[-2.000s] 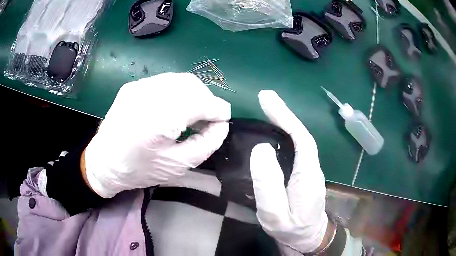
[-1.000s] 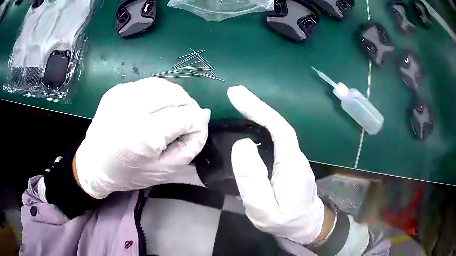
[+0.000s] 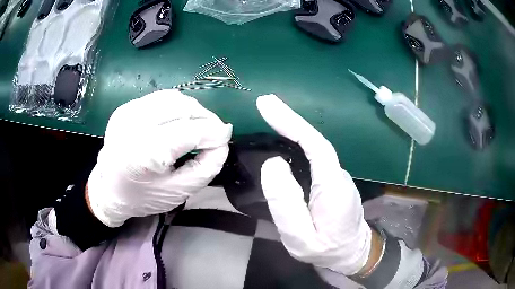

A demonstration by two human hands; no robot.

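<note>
A black housing shell [image 3: 251,180] is held over the lap at the bench's front edge. My right hand [image 3: 310,192], in a white glove, grips its right side, with the thumb on top and a finger along the far edge. My left hand [image 3: 164,158], also gloved, is at the shell's left edge with thumb and fingertips pinched together; whether a pin is between them cannot be told. Loose metal pins [image 3: 217,79] lie in a small pile just beyond my left hand. A translucent white glue bottle [image 3: 407,117] lies on its side at the right.
The green bench [image 3: 293,62] holds a blister tray [image 3: 56,51] with black shells at left, a device unit [image 3: 151,23] beside it, a clear plastic bag [image 3: 240,8] at the far edge and several more device units [image 3: 422,39] at right.
The view has shifted, so bench items sit higher in the picture. Both hands keep hold around the shell, with little change in pose. Two device units at far right have moved closer together.
</note>
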